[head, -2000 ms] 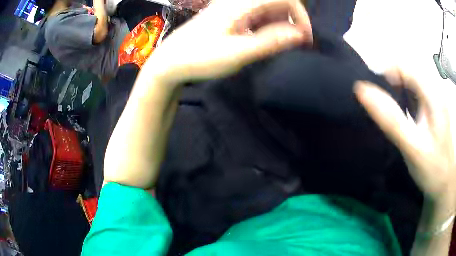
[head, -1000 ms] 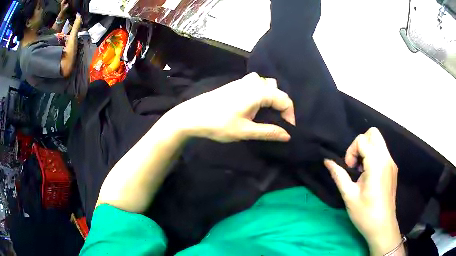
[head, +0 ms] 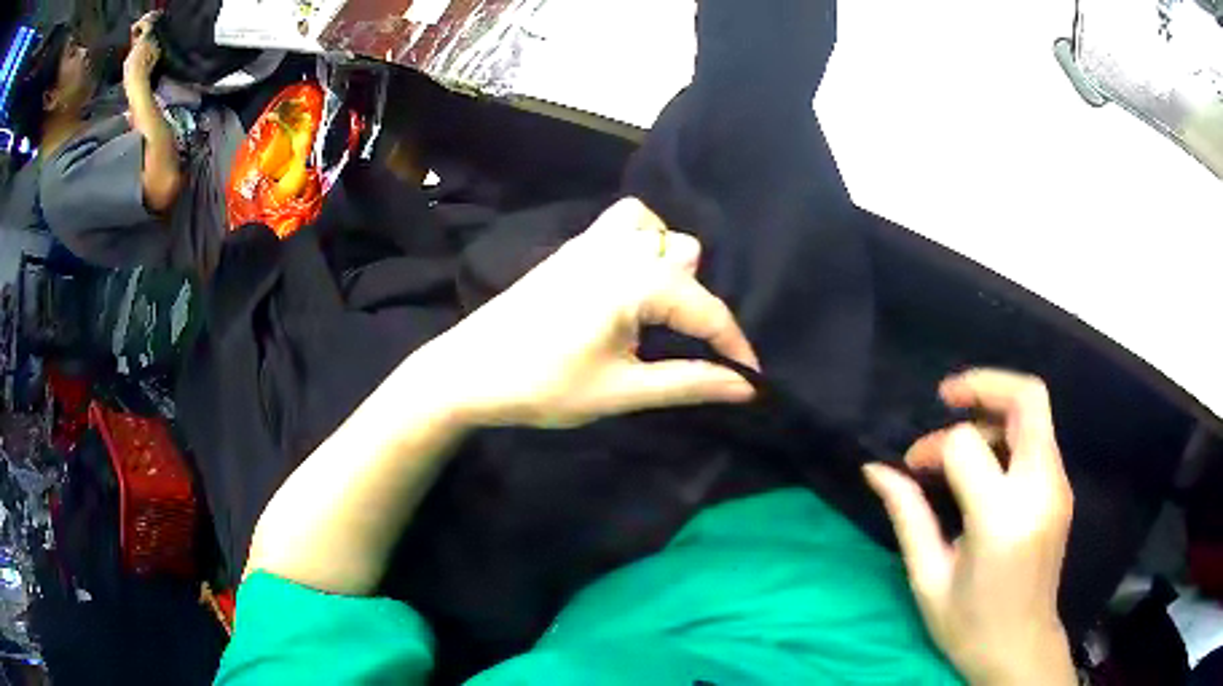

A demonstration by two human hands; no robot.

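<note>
A large black garment (head: 791, 268) lies over my lap, and part of it runs up onto the white table. My left hand (head: 590, 335) pinches a folded edge of it between thumb and forefinger, near the middle of the view. My right hand (head: 993, 523) pinches the same edge with thumb and forefinger, lower and to the right. The edge runs taut between the two hands.
The white table (head: 966, 161) spans the upper right, with part of a machine (head: 1153, 67) at its corner. Clear plastic over a brown surface (head: 429, 40) lies at the top. A person (head: 107, 174), an orange-red bag (head: 275, 161) and a red basket (head: 148, 489) are at the left.
Both hands have come down onto the black garment and taken its edge. In the last second, my left hand shifted slightly left and my right hand slightly down, and the edge straightened between them.
</note>
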